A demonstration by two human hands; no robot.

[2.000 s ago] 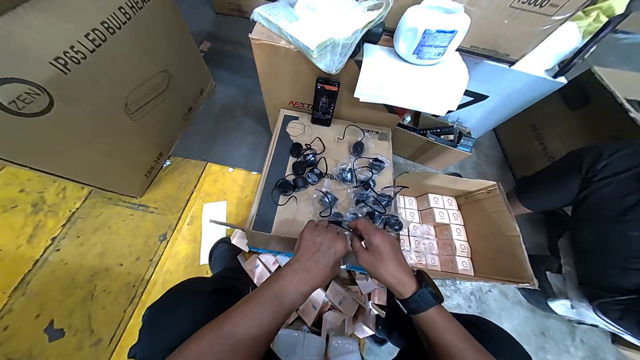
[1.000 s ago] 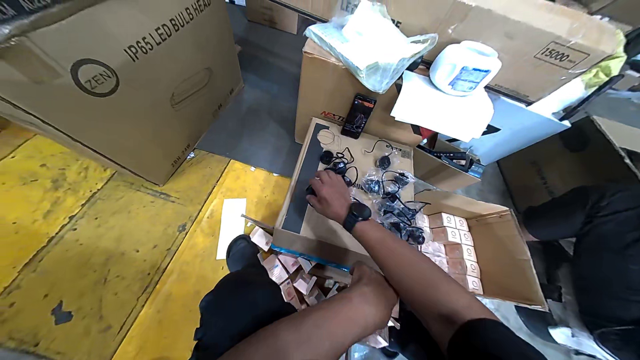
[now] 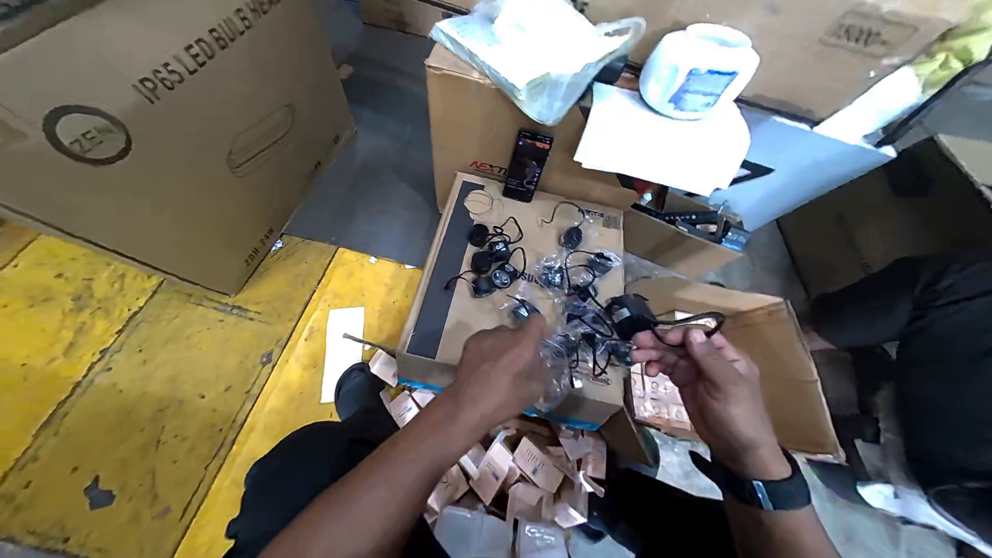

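My right hand point(image 3: 717, 380) holds a black round device with a short black cable point(image 3: 629, 316) at the right edge of a closed cardboard box point(image 3: 442, 310). Clear plastic wrapping point(image 3: 554, 368) hangs beside my left hand point(image 3: 504, 364), which is over the box's front part; whether its fingers grip the wrapping is hard to tell. Several unwrapped black round devices with cables point(image 3: 482, 262) lie at the box's left. More of them, in clear bags point(image 3: 577, 275), are heaped at the centre and right.
Small pink cartons point(image 3: 535, 465) are piled below the box. An open carton point(image 3: 775, 372) at right holds more. A phone point(image 3: 528, 165) leans behind; a white jar point(image 3: 699, 71) and plastic bag point(image 3: 542, 62) stand above. A large carton point(image 3: 178, 155) is left, a seated person's dark-clothed leg point(image 3: 922, 325) right.
My right hand has moved from the left group of devices to the right and now holds a device. My left hand has come up over the box from near my lap.
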